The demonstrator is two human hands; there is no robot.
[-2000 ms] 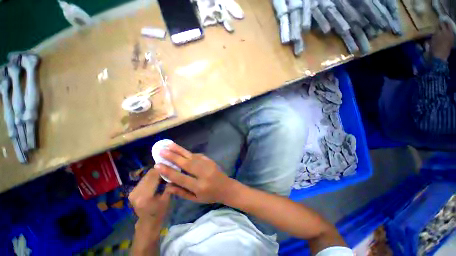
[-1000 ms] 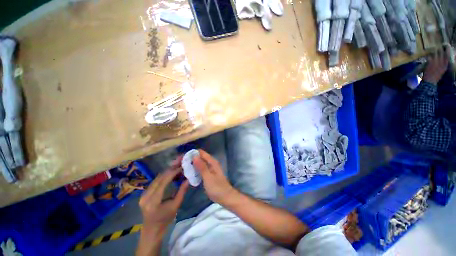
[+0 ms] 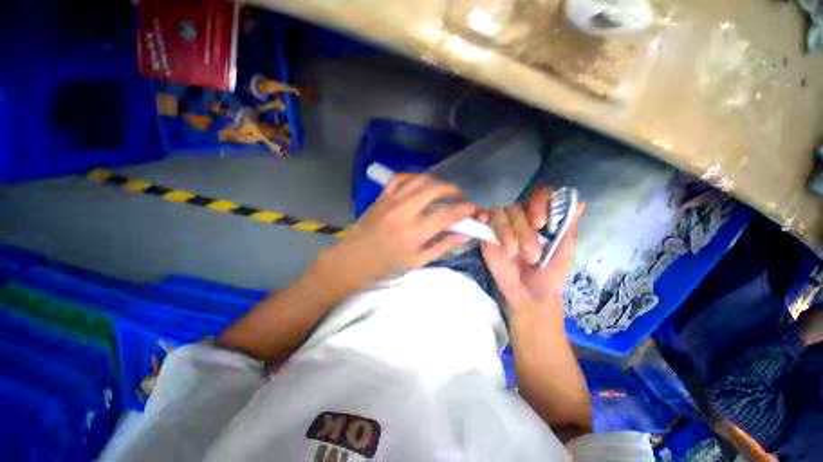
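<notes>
My left hand [image 3: 406, 226] is closed round a slim white tube, maybe a glue bottle [image 3: 476, 229]. One end sticks out at the upper left and its tapered tip points at my right hand. My right hand [image 3: 532, 244] holds a small grey moulded piece [image 3: 560, 213] upright between thumb and fingers, its ribbed or hollow side partly showing. The tip is close to the fingers of my right hand; whether it touches anything is hard to tell. Both hands are over my lap.
The tan bench [image 3: 541, 54] crosses the top right with a white pile [image 3: 609, 13] on it. A blue bin of grey pieces [image 3: 623, 293] is right of my knees. A red packet [image 3: 188, 43] and orange-brown parts [image 3: 253, 122] are upper left. Another person's sleeve [image 3: 753, 388] shows lower right.
The view has swung down towards my lap. My left hand, earlier near the piece without a visible tool, now holds the white tube. The piece in my right hand is turned to another side.
</notes>
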